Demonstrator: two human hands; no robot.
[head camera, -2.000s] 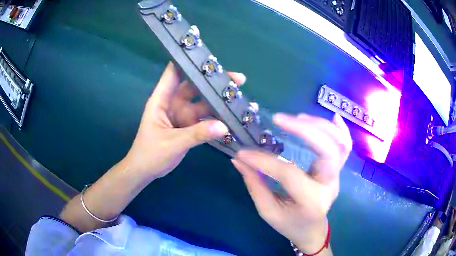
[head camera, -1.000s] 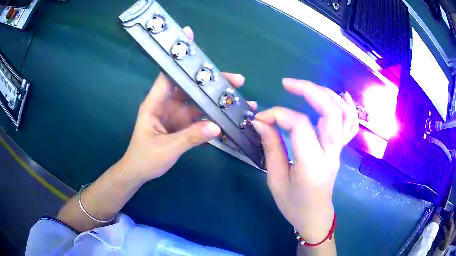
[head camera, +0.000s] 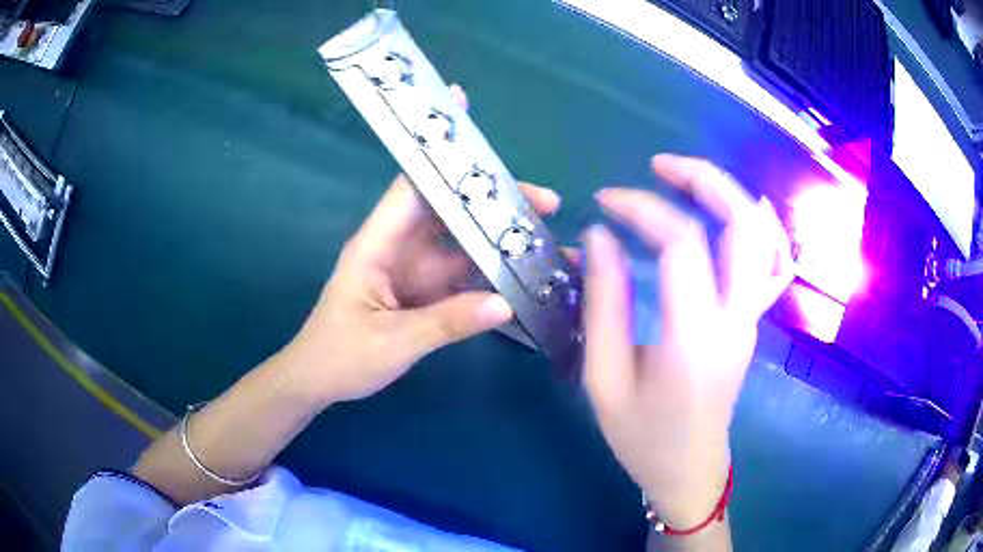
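Observation:
My left hand grips the LED light bar with the thumb on its near edge and the fingers behind it. The bar is held tilted above the mat, its upper end bright white and its lower end dark. Several round fittings show in a row along it. My right hand is beside the bar's lower end, blurred, fingers apart, with nothing seen in it. It partly hides that end. The edge of another bar shows below the held one, mostly hidden.
The dark green mat lies under my hands. A white-pink-violet glow is at the right. A black ribbed tray is at the upper right. A curved silver frame is at the left edge.
My right hand first closed its fingertips at a lower fitting, then came off it and opened. The bar tilted and turned from grey to bright white, and has shifted slightly right since the last frame.

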